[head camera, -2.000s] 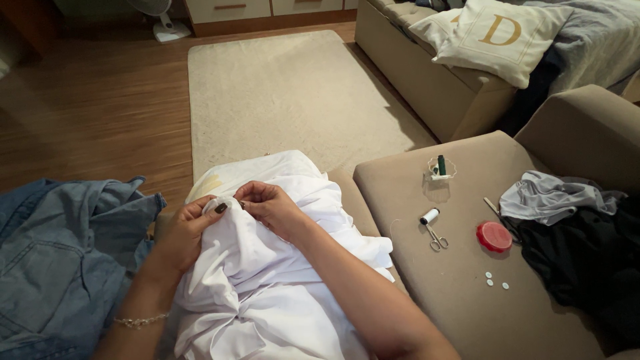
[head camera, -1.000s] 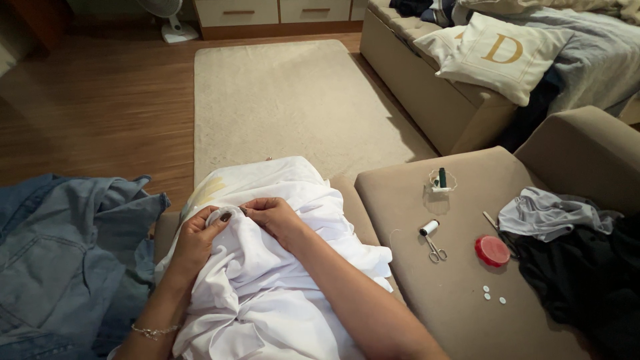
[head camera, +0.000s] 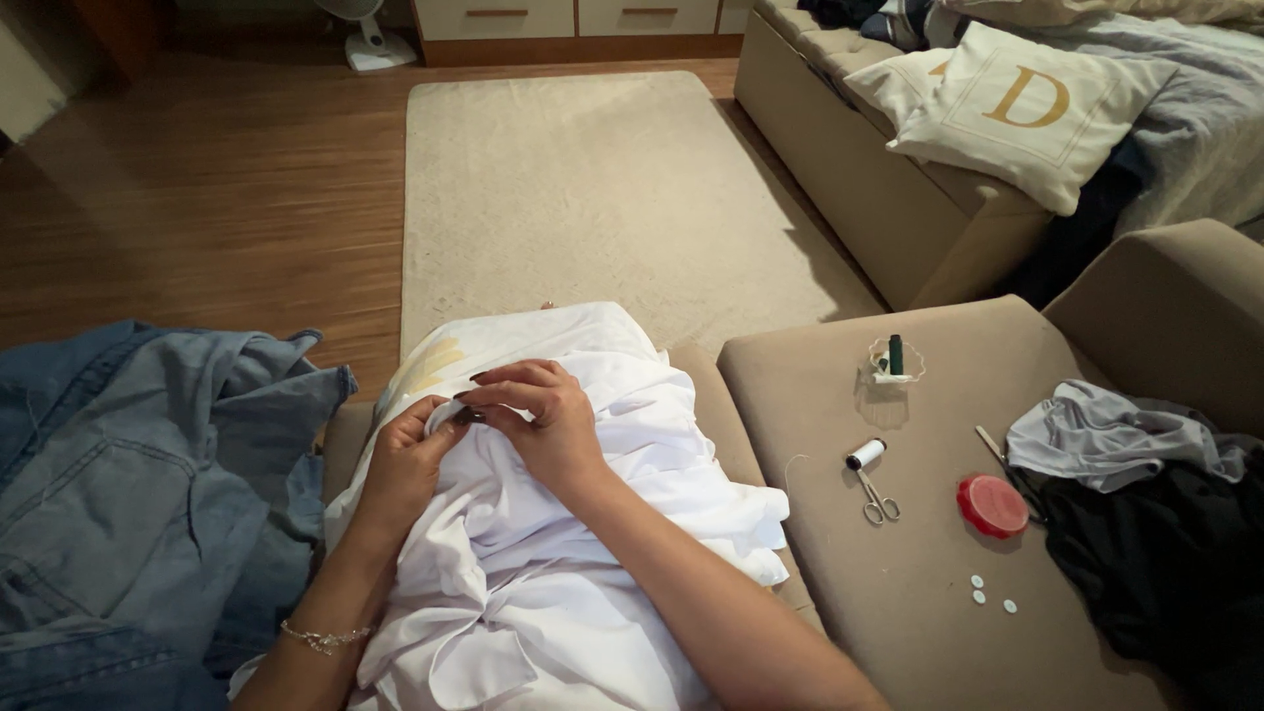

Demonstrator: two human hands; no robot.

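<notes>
White fabric (head camera: 573,632) lies bunched over my lap. My left hand (head camera: 413,449) pinches a fold of it between thumb and fingers. Against that same fold my right hand (head camera: 538,415) rests with its fingertips together; whether it grips the cloth or something small is too fine to see. On the seat to the right lie a spool of thread (head camera: 866,454), small scissors (head camera: 876,499) touching it, a round red container (head camera: 992,506) and several white buttons (head camera: 979,596). Farther back, a clear scalloped dish (head camera: 913,370) holds a dark green spool (head camera: 896,354).
Blue denim (head camera: 128,494) is heaped at the left. Black cloth (head camera: 1165,573) and light grey cloth (head camera: 1126,434) lie at the right, beside the sofa's armrest (head camera: 1175,286). Ahead are a beige rug (head camera: 592,197), a fan (head camera: 375,44) and cushions (head camera: 1032,109) on a padded bench.
My right hand has lifted and turned over the fold, its fingers now arched close to my left fingertips. My left hand stays at the cloth.
</notes>
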